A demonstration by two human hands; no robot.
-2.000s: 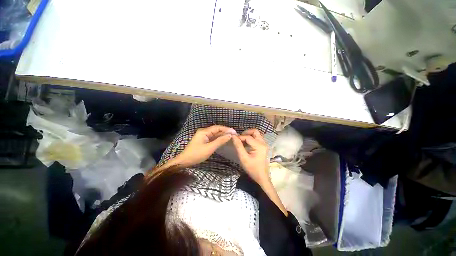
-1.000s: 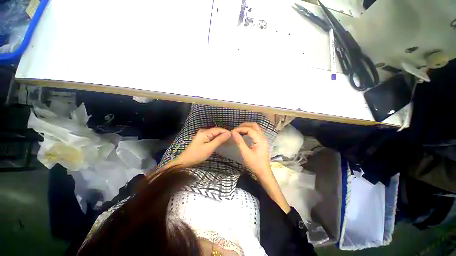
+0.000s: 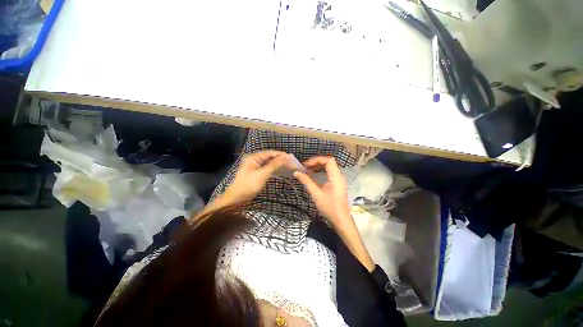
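Note:
A small pale, slightly see-through white strip [image 3: 295, 164] is held over the checked lap, below the table's front edge. My left hand [image 3: 257, 175] pinches its left end between thumb and fingers. My right hand [image 3: 326, 185] pinches its right end with thumb and forefinger. The hands are a short way apart, and the strip spans the gap between them. The fingers hide part of the strip, so its full length cannot be told.
On the white table [image 3: 166, 64] lie black shears [image 3: 461, 76], a pen [image 3: 436, 70] and a dark flat phone [image 3: 507, 126]. A blue basket [image 3: 45, 38] is far left. White offcuts [image 3: 137, 198] hang below left. A grey bin [image 3: 422, 249] and blue-and-white box [image 3: 472, 274] stand right.
My hands were together at the fingertips and have moved slightly apart. The strip now shows between them. The view has shifted a little.

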